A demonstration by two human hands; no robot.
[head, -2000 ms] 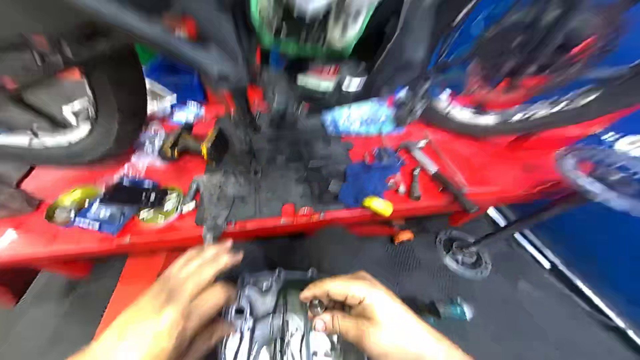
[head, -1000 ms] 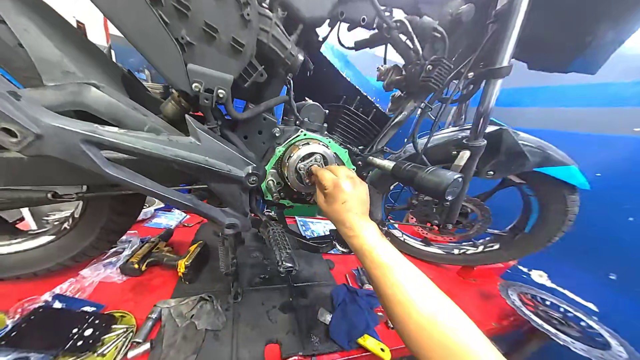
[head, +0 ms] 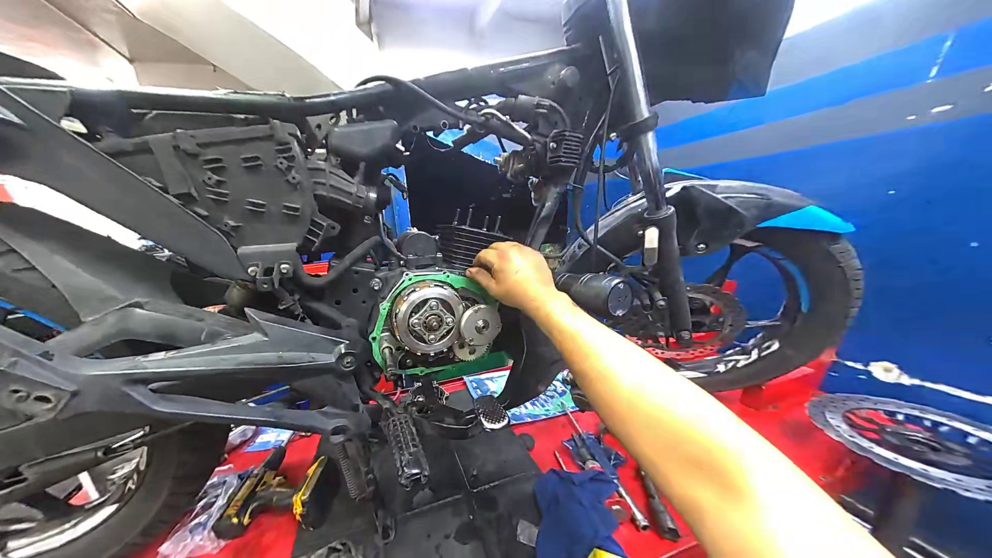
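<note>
A motorcycle engine stands with its side cover off, showing the round clutch basket [head: 428,318] and, to its right, a metal gear disc [head: 480,325]. A green gasket [head: 385,308] runs around the opening of the crankcase. My right hand [head: 515,273] rests at the upper right edge of this gasket, just below the finned cylinder [head: 469,242]. Its fingers are curled, and whether they hold something cannot be seen. My left hand is out of view.
On the red lift table [head: 554,438] lie a blue cloth [head: 575,511], several hand tools, a yellow and black cordless power tool [head: 267,496] and a plastic bag [head: 203,511]. The foot peg [head: 404,449] juts out below the engine. A brake disc [head: 907,438] stands at the right.
My right hand has moved from the clutch centre to the upper right edge of the gasket. Two seconds ago both hands were low over a metal part; the view has since swung up to the motorcycle.
</note>
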